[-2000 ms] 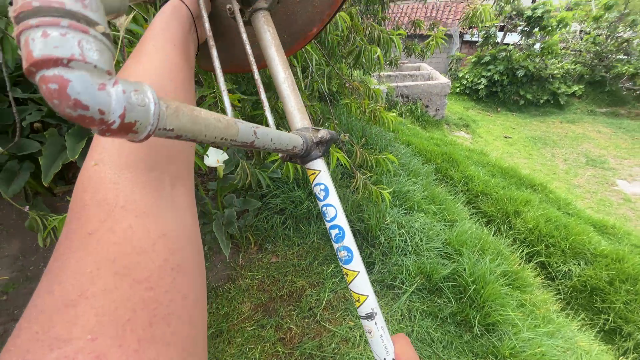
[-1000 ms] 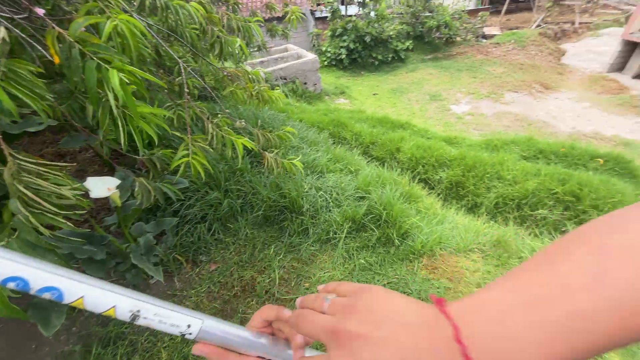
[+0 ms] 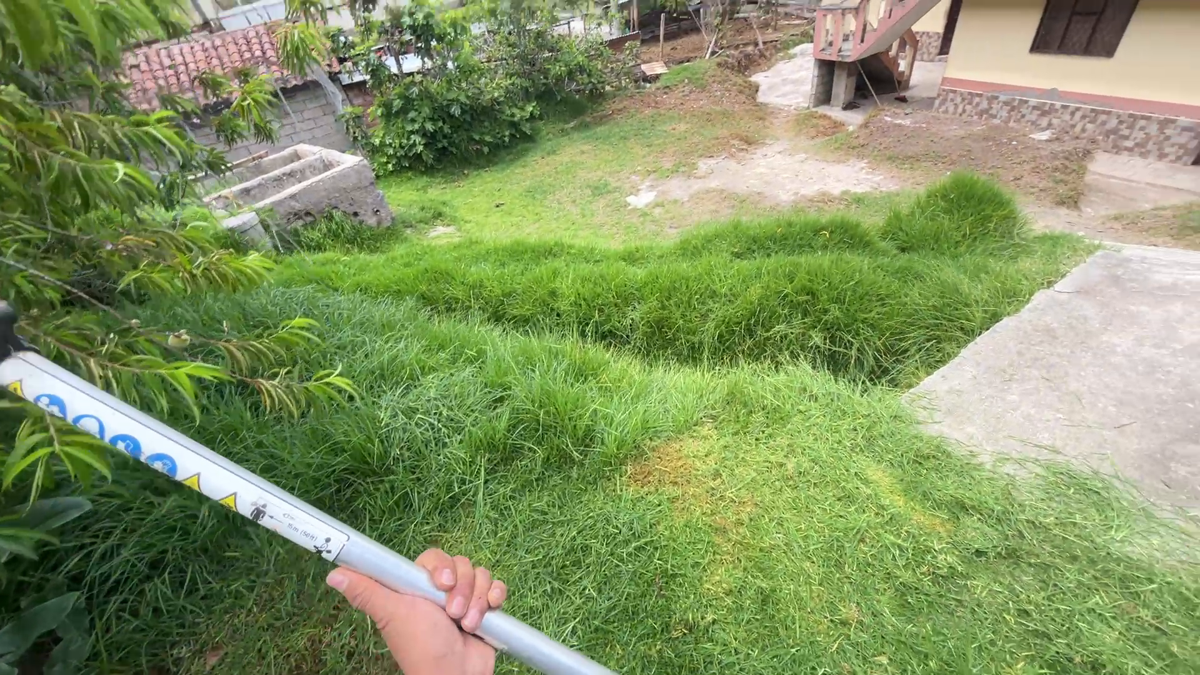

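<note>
My left hand [image 3: 436, 614] grips the silver metal shaft of what looks like a brush cutter [image 3: 553, 652] from below, its thumb on the left and its fingers curled over the tube. The shaft slants from the upper left to the bottom edge. A white sticker band with blue and yellow safety pictograms [image 3: 178, 469] runs along it, and a black fitting [image 3: 9, 333] shows at the left edge. Both ends of the tool are out of view. My right hand is not in view.
Leafy branches [image 3: 122, 272] overhang the shaft at left. Tall grass [image 3: 656, 291] crosses the middle, with shorter grass [image 3: 750, 525] nearer. A concrete slab [image 3: 1078, 366] lies right, a concrete trough [image 3: 323, 192] back left. A house wall [image 3: 1125, 66] and stairs [image 3: 872, 33] stand behind.
The right hand with the red bracelet, on the shaft one second ago, has left the view. The left hand still holds the shaft. The view has swung right.
</note>
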